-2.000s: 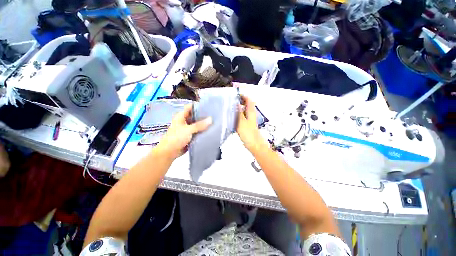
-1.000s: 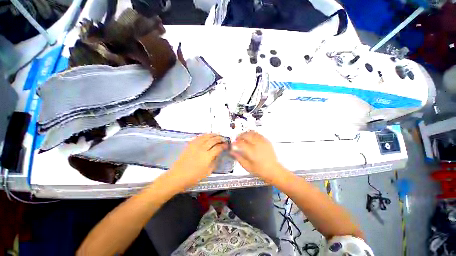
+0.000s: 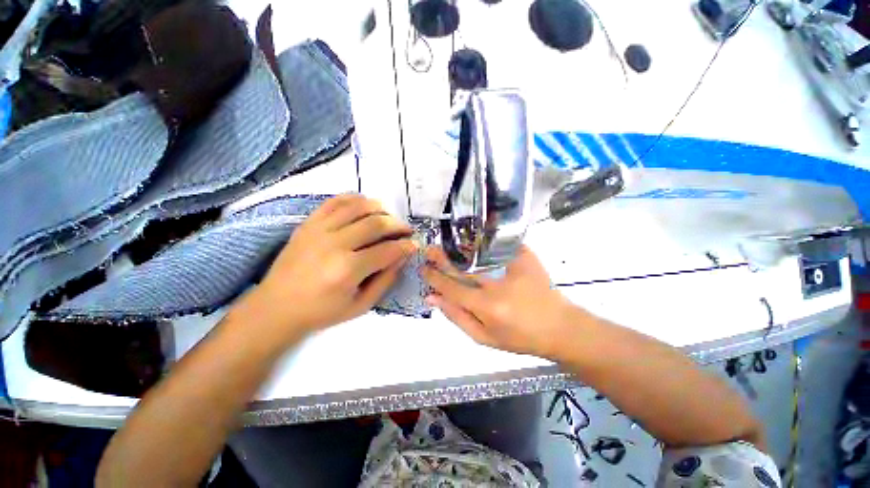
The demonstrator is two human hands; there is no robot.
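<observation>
A curved grey-blue band piece lies on the table, its right end at the needle area of the white sewing machine. My left hand presses and pinches it near that end. My right hand holds the same end from the right, fingertips close to my left ones. The shiny metal-rimmed guard stands just behind my right fingers. The presser foot and needle are mostly hidden by the fingers and guard. Dark lining shows under the band piece's left end.
Stacked grey cut panels lie at left, with a dark brown cloth bundle on and behind them. The table's ruled front edge runs below my forearms. A control panel is at far right.
The view has moved closer to the needle area. Both hands and the end of the band piece are now right at the guard; a second ago they were in front of it.
</observation>
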